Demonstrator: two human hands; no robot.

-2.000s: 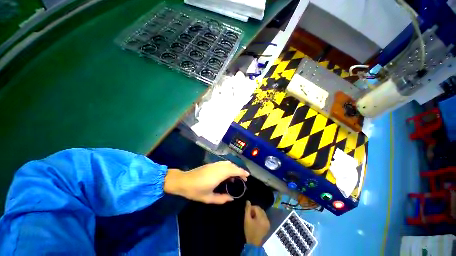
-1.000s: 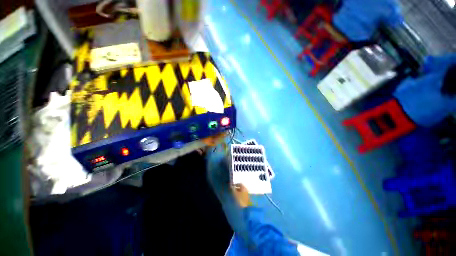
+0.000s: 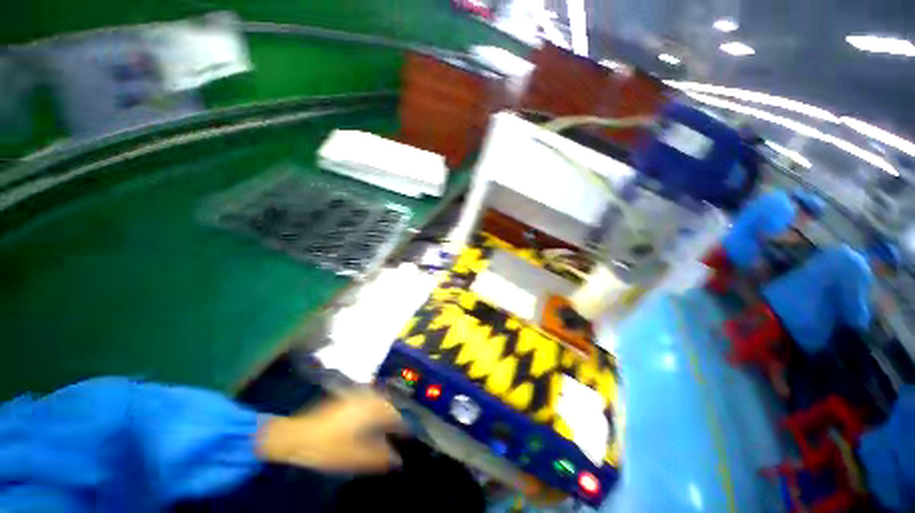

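Observation:
My left hand (image 3: 336,433) is at the lower left, in front of the press machine's blue front panel (image 3: 492,426). It is blurred, and I cannot tell whether it holds the ring part. My right hand is out of the picture. The press machine has a yellow-black top (image 3: 482,341). An orange-brown fixture (image 3: 568,323) sits on its plate beside a cream cylinder (image 3: 599,293). The dark lap cloth (image 3: 416,486) is at the bottom edge.
A clear blister tray (image 3: 311,220) with dark rings lies on the green bench (image 3: 110,301). Stacked white trays (image 3: 383,162) stand behind it. White cloth (image 3: 376,319) lies left of the machine. People in blue (image 3: 823,291) and red stools (image 3: 828,431) are at the right.
The view has swung up and left, bringing the bench and my left hand back into view. My right hand, which was at the white parts tray, has left the picture, and so has that tray.

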